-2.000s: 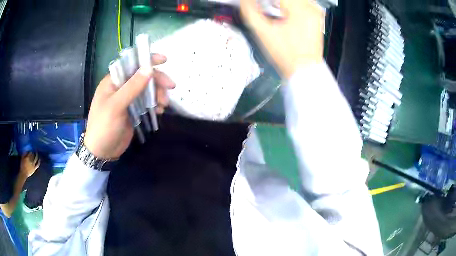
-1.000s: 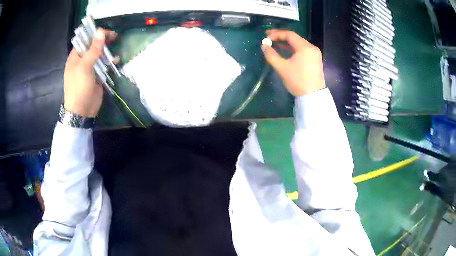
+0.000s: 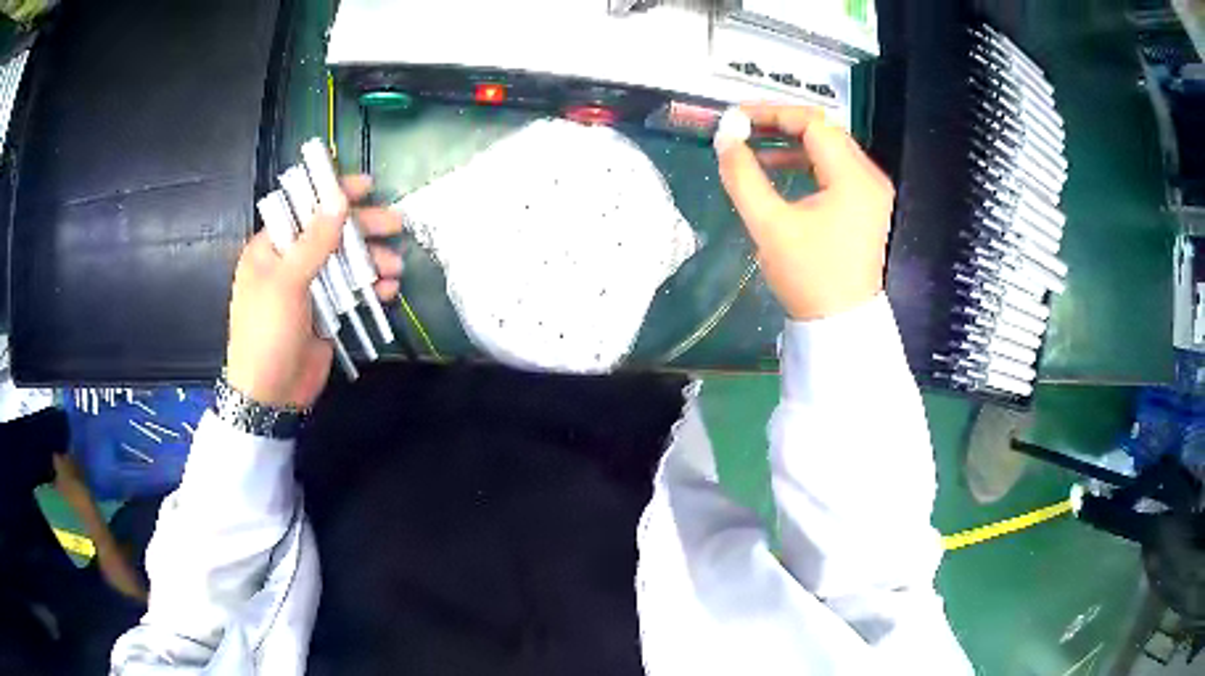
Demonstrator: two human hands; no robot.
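My left hand (image 3: 284, 297), with a metal watch at the wrist, holds three silver-white rod assemblies (image 3: 317, 225) left of the bag, thick ends up and thin rods pointing down to the right. My right hand (image 3: 817, 218) pinches a small white plastic cap (image 3: 733, 127) between thumb and forefinger, right of the bag and near the front of the machine. The clear bag of small parts (image 3: 562, 244), heaped with white bits and dark specks, lies on the green bench between my hands, touching neither.
A pale machine (image 3: 529, 37) with red and green lights stands at the far bench edge. A black tray (image 3: 139, 198) lies on the left. A dense row of rods (image 3: 1011, 218) lies on the right black tray. A blue bin (image 3: 139, 436) and a person's arm (image 3: 93, 515) are lower left.
Since one second ago the view has shifted, showing more of the machine. Both hands keep their hold. Two seconds ago my right hand was at the machine; now it is lower, with a cap visible.
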